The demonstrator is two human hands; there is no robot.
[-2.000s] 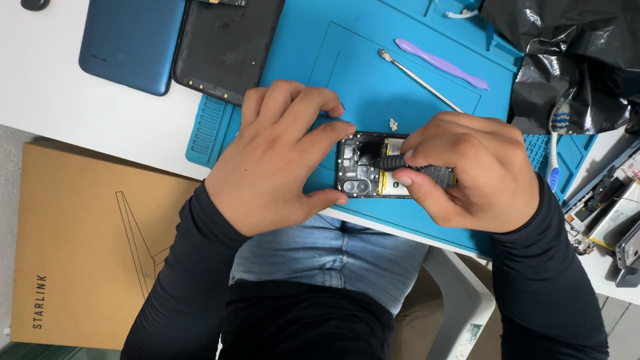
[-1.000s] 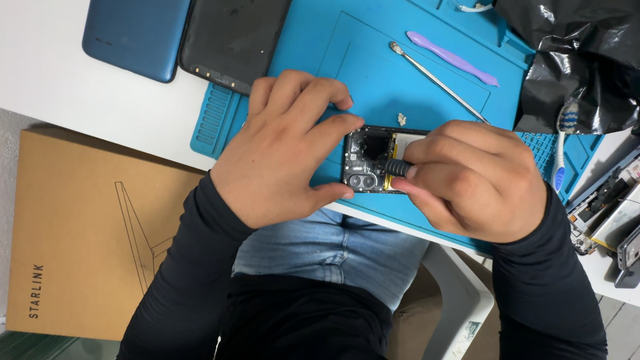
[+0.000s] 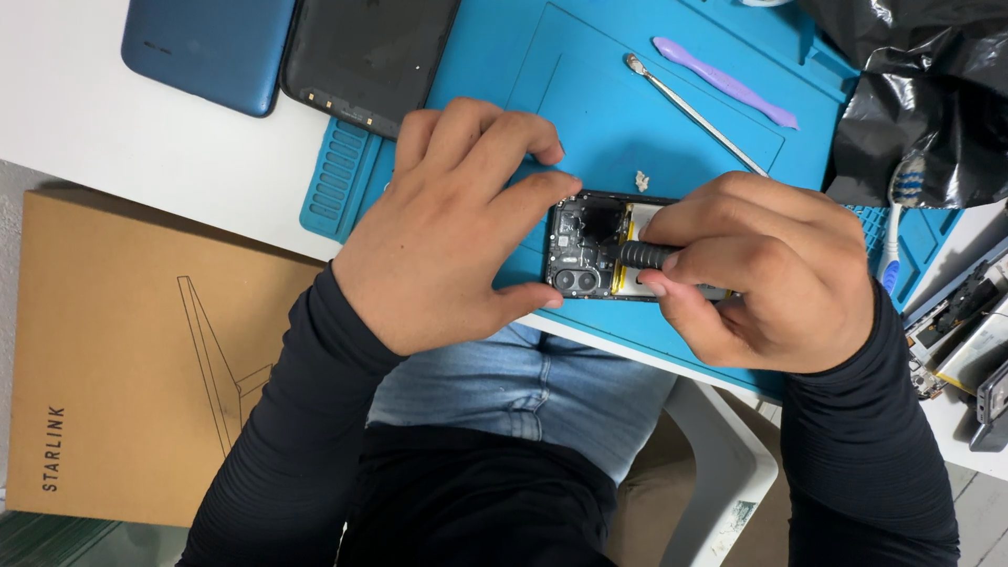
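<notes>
An opened smartphone [image 3: 579, 244] lies on the blue silicone repair mat [image 3: 614, 118] near its front edge, its dual camera module and battery exposed. My left hand [image 3: 465, 228] steadies the phone's left end between thumb and forefinger. In my right hand [image 3: 764, 268] is a black ribbed tool handle [image 3: 646, 254], pinched over the battery edge and angled toward the phone's inner parts; its tip is too dark to make out. A small whitish crumpled scrap [image 3: 642, 181] rests just behind the phone. The right end of the phone is hidden under my right hand.
A metal spatula tool [image 3: 693, 114] and a purple plastic spudger [image 3: 724, 83] lie behind my hands. Back left are a blue phone cover [image 3: 209, 51] and a black device panel [image 3: 362, 59]. A toothbrush [image 3: 894, 228], black plastic [image 3: 929, 126] and phone parts [image 3: 961, 331] occupy the right; a cardboard box [image 3: 118, 354] stands lower left.
My right hand has shifted slightly relative to the phone, with the ribbed handle still pinched. My left hand keeps its hold on the phone's left end.
</notes>
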